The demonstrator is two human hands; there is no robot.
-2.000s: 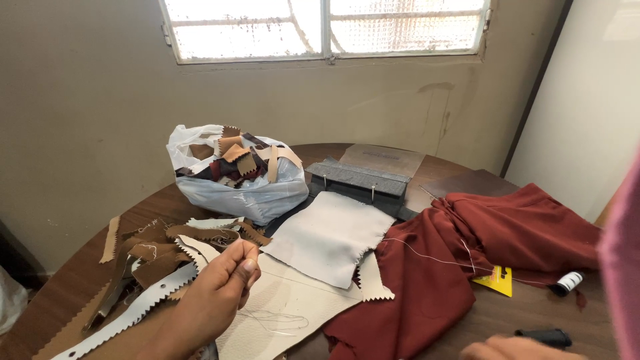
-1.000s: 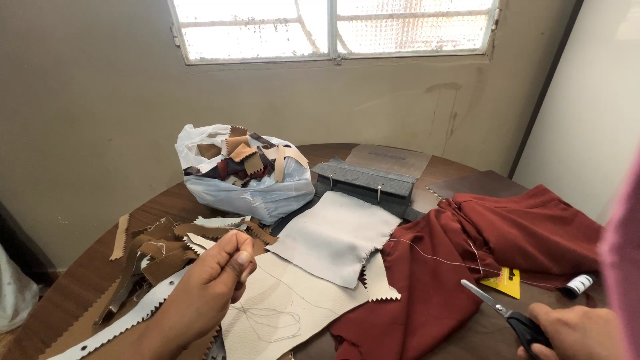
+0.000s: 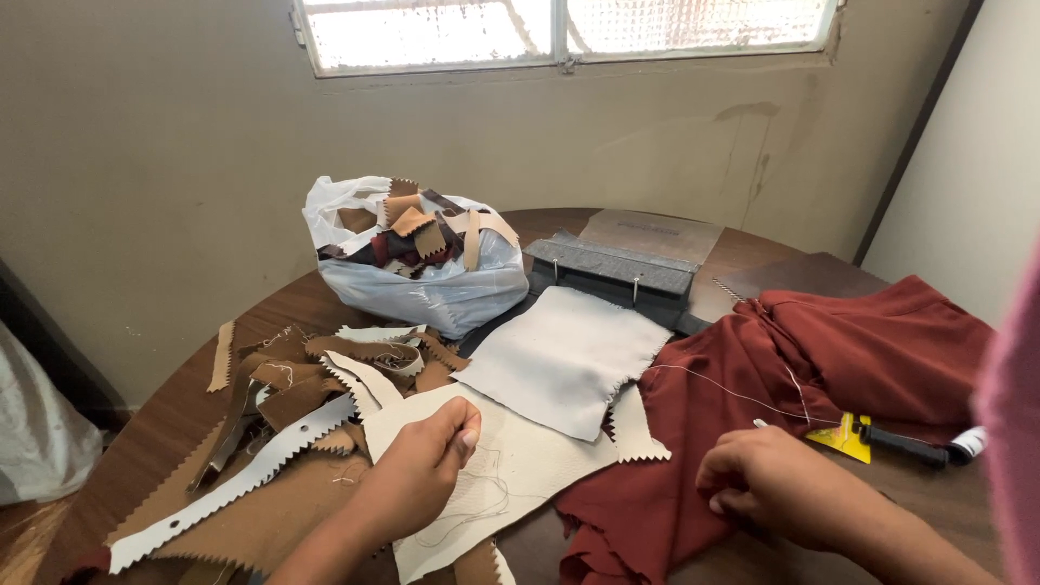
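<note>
My left hand point(image 3: 435, 463) is pinched at the fingertips above a cream leather-like piece point(image 3: 561, 463); a fine thread point(image 3: 487, 491) seems to run from the pinch into loose loops on that piece. A light grey cloth piece point(image 3: 561, 357) with a frayed edge lies over it. My right hand point(image 3: 760, 491) hovers over dark red fabric point(image 3: 707, 406), fingers curled, its grasp hidden. A small pale tip point(image 3: 760, 422) shows just above its knuckles. To the right lie a yellow card point(image 3: 849, 439), a black cylindrical object point(image 3: 903, 446) and a thread spool point(image 3: 967, 443).
A white plastic bag point(image 3: 431, 284) of zigzag-cut scraps stands at the back. Brown scraps point(image 3: 268, 487) and a pale toothed strip point(image 3: 244, 479) cover the left side of the wooden table point(image 3: 191, 398). A dark grey folded item point(image 3: 613, 264) with metal pins or hooks sits behind the grey cloth.
My right hand held scissors one second ago; they are no longer plainly visible, and the hand has moved left and up. My left hand stays pinched over the cream piece.
</note>
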